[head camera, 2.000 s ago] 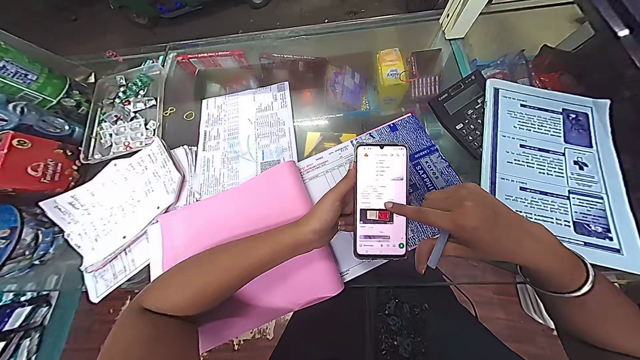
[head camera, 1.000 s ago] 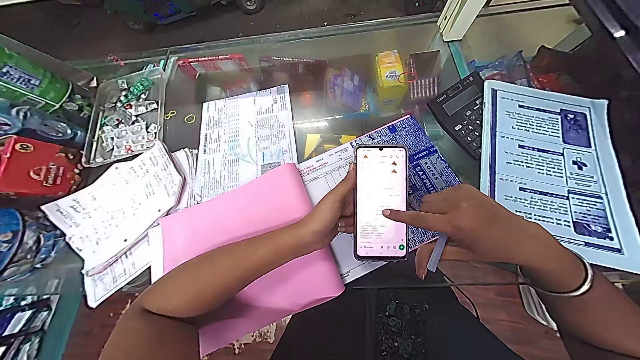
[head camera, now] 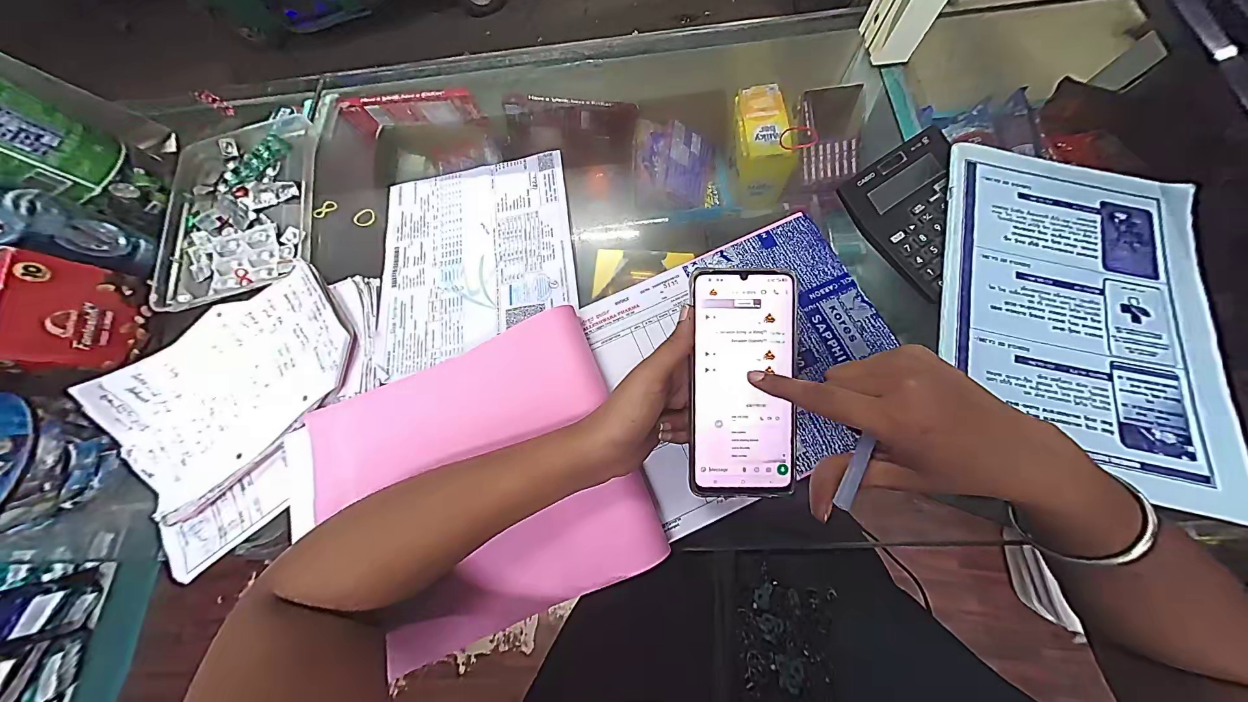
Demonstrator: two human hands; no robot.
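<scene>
A smartphone (head camera: 743,390) with a lit chat screen is held upright in my left hand (head camera: 648,395), its fingers along the phone's side edge. My right hand (head camera: 902,424), a metal bangle at its wrist, touches the screen with the index fingertip. A pale, slim pen-like object (head camera: 855,473) is held in its curled fingers. Under the phone lie a printed bill pad (head camera: 634,327) and a blue carbon paper sheet (head camera: 829,283). A pink folded paper cover (head camera: 468,409) lies beneath my left forearm.
On the glass counter, a Casio calculator (head camera: 902,205) and a printed booklet (head camera: 1082,322) lie right. Handwritten papers (head camera: 224,390), a printed sheet (head camera: 478,253) and a plastic tray (head camera: 168,263) of small items lie left. A red box (head camera: 68,312) stands at the far left.
The chat on the phone screen has scrolled and shows different content. Both hands have kept nearly the same place, with my right index finger still at the screen.
</scene>
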